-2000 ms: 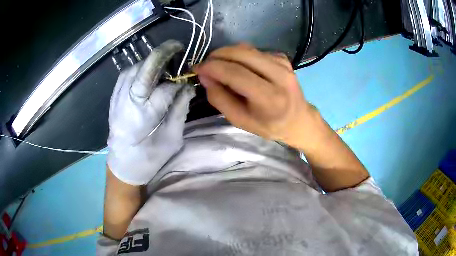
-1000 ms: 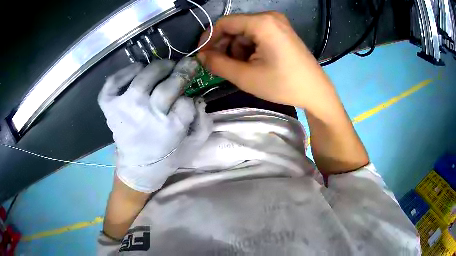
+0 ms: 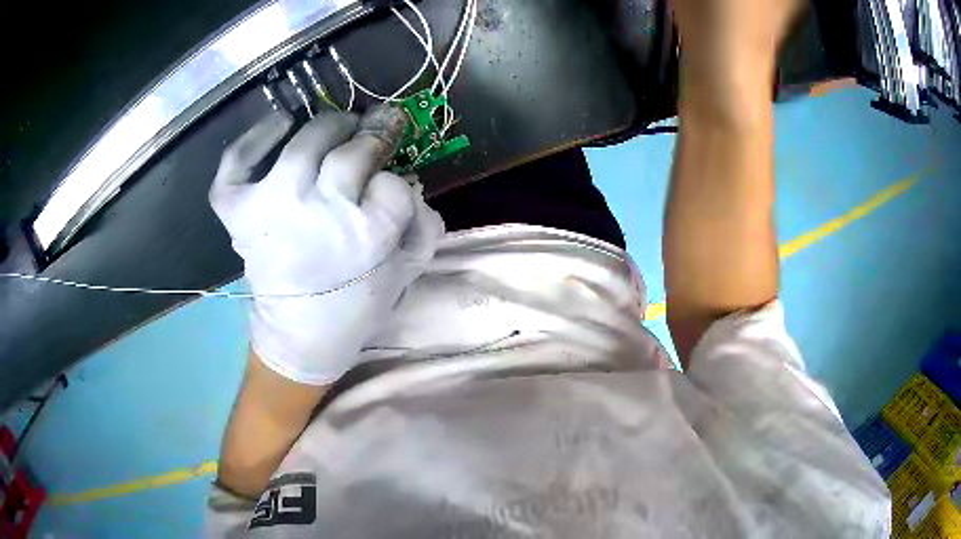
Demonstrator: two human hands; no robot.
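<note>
My left hand (image 3: 327,216), in a white glove with grey-stained fingertips, holds a green circuit board (image 3: 430,139) between thumb and fingers at the bench edge. White lead wires (image 3: 432,63) run to the board from above. A silvery-white bar unit (image 3: 179,116) lies on the bench behind the glove, with a row of terminal pins (image 3: 306,84) beside it. Thin solder wire (image 3: 126,287) crosses the glove from the left. My bare right hand (image 3: 738,21) is blurred and cut off by the top edge, so its fingers do not show.
The dark bench mat (image 3: 559,74) has black cords near the right forearm. More bar units (image 3: 896,53) stick out over the bench end at upper right. Yellow crates (image 3: 927,411) and blue crates stand on the blue floor at lower right. A red object (image 3: 21,484) is at lower left.
The board was turned from edge-on to its green side. My right hand has let go of it and moved away up and right. My left hand stays around the board.
</note>
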